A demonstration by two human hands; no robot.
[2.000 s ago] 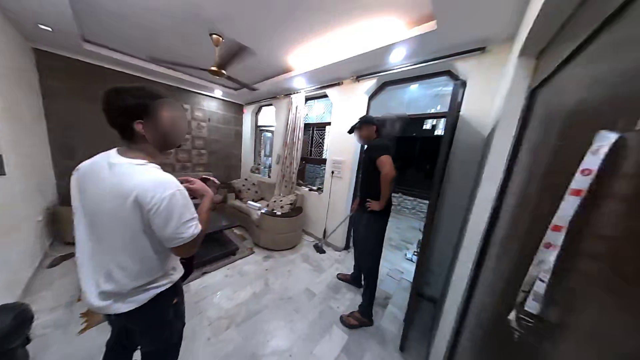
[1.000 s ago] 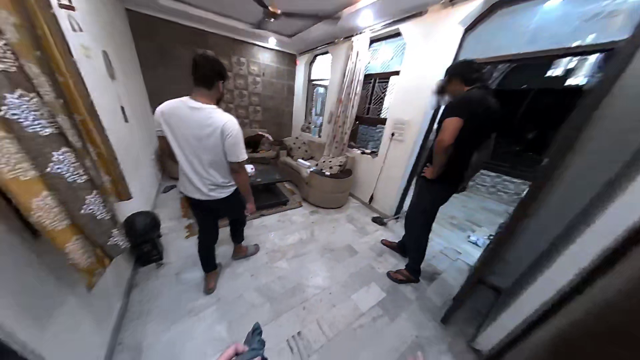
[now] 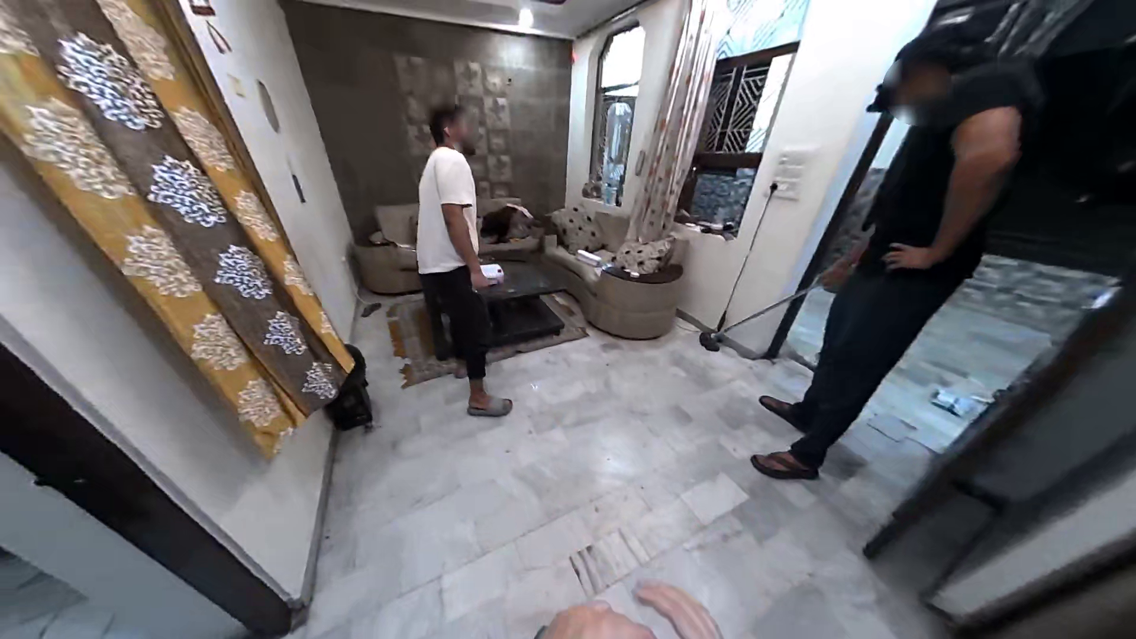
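At the bottom edge, my left hand (image 3: 599,621) shows only as a rounded, cut-off shape with a sliver of something dark at its left. Close to its right is my right hand (image 3: 679,611), its fingers seen edge-on and bent toward the left; whether either hand holds anything is hidden. Beneath both lies the marble-tiled floor (image 3: 550,497). A person in a white T-shirt (image 3: 448,213) stands farther off, side-on, with a white item (image 3: 491,274) at one hand. At the right, a person in black (image 3: 923,204) has one hand on a hip and the other at a long handle (image 3: 768,309).
A low black table (image 3: 524,306) stands on a rug (image 3: 408,342) before a beige sofa (image 3: 639,302). Patterned curtains (image 3: 195,231) hang at the left above a black bag-like object (image 3: 352,399). An open doorway is at the right, its door edge (image 3: 958,470) near me.
The dark cloth-like item at my left hand is now mostly out of sight. The person in white has moved toward the table and turned side-on. The view has tilted down.
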